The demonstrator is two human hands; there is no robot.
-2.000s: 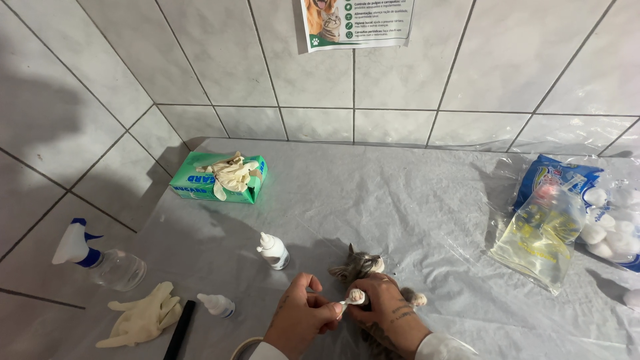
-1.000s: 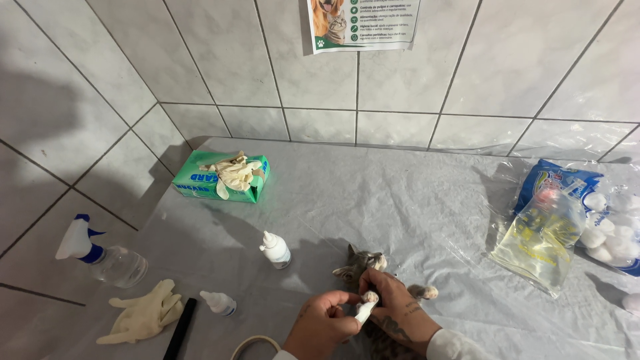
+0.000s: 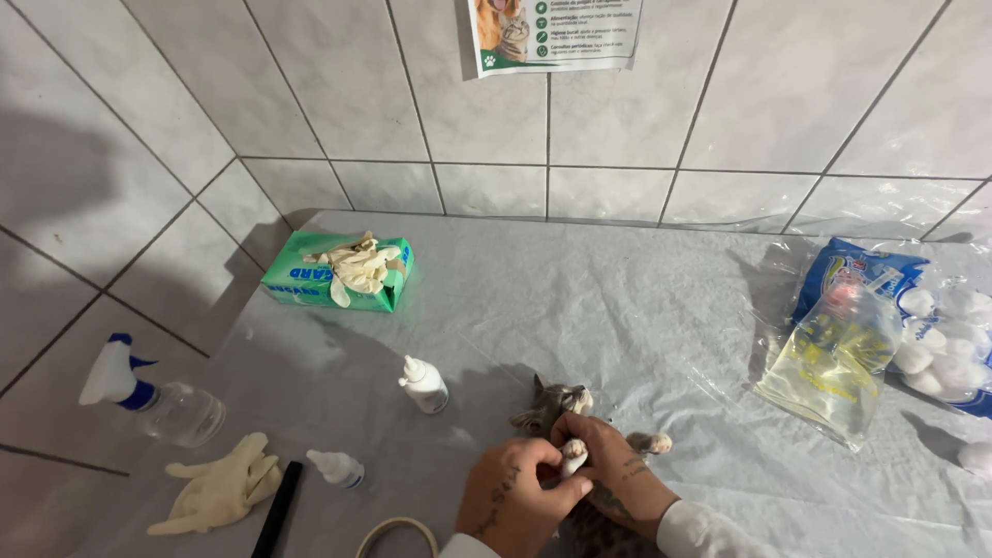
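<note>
A tabby kitten lies on the grey sheet at the bottom centre, its head toward the wall and one forepaw stretched to the right. My left hand has its fingers and thumb around the kitten's other, white-tipped foreleg. From the right, my right hand reaches across the kitten's chest and grips the same foreleg near the paw. Much of the kitten's body is hidden behind my hands and wrists. A white dropper bottle stands to the left of the kitten's head.
Left: glove box with latex gloves on top, spray bottle, latex glove, black bar, small dropper bottle, tape roll. Right: clear plastic bag, bag of cotton balls, loose cotton ball. Tiled wall behind.
My fingers have shifted around the held foreleg; both hands stay at the kitten's chest. The kitten's head and outstretched forepaw show more plainly than two seconds ago.
</note>
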